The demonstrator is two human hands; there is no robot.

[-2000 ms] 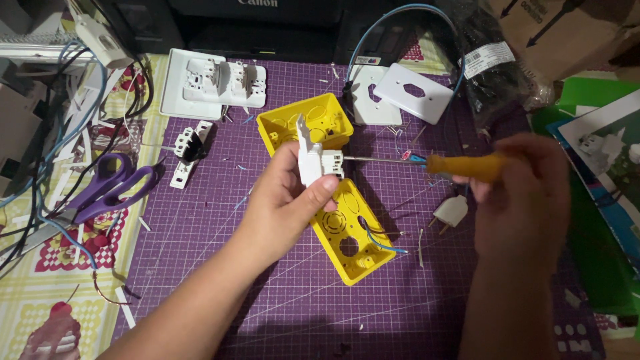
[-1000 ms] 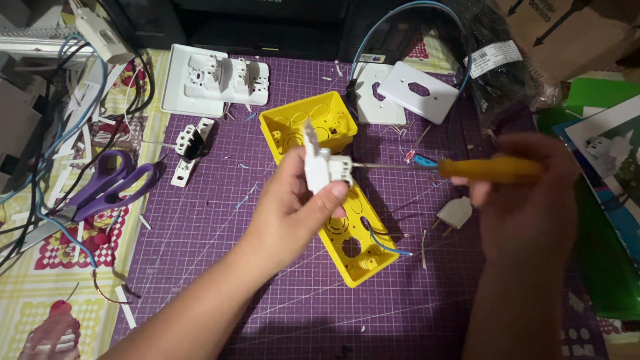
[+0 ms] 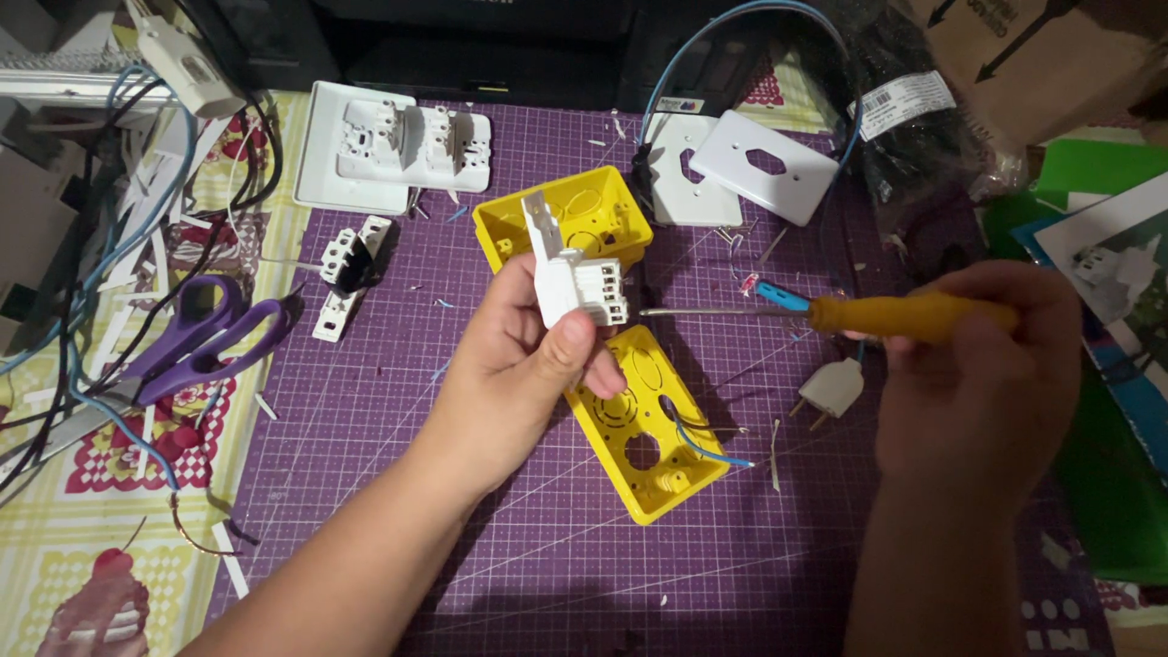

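Between the thumb and fingers of my left hand (image 3: 520, 365) is a white plastic electrical module (image 3: 579, 278), its row of terminals facing right. My right hand (image 3: 976, 383) grips the yellow handle of a screwdriver (image 3: 899, 315), whose shaft points left and ends just short of the terminals, apart from them. Behind the module lies one yellow electrical box (image 3: 630, 214). Another yellow electrical box (image 3: 643, 502), with brown and blue wires coming out, lies below my left fingers. A white plug (image 3: 832, 388) rests left of my right hand.
Purple-handled scissors (image 3: 196, 360) and tangled cables (image 3: 137, 255) lie at the left, near a white switch strip (image 3: 342, 292). White plates with modules (image 3: 306, 182) and hexagonal-hole faceplates (image 3: 766, 169) lie before a black printer (image 3: 493, 55). A purple cutting mat (image 3: 365, 456) lies underneath.
The screwdriver tip has come away from the module's terminals, leaving a small gap. My left hand still holds the module.
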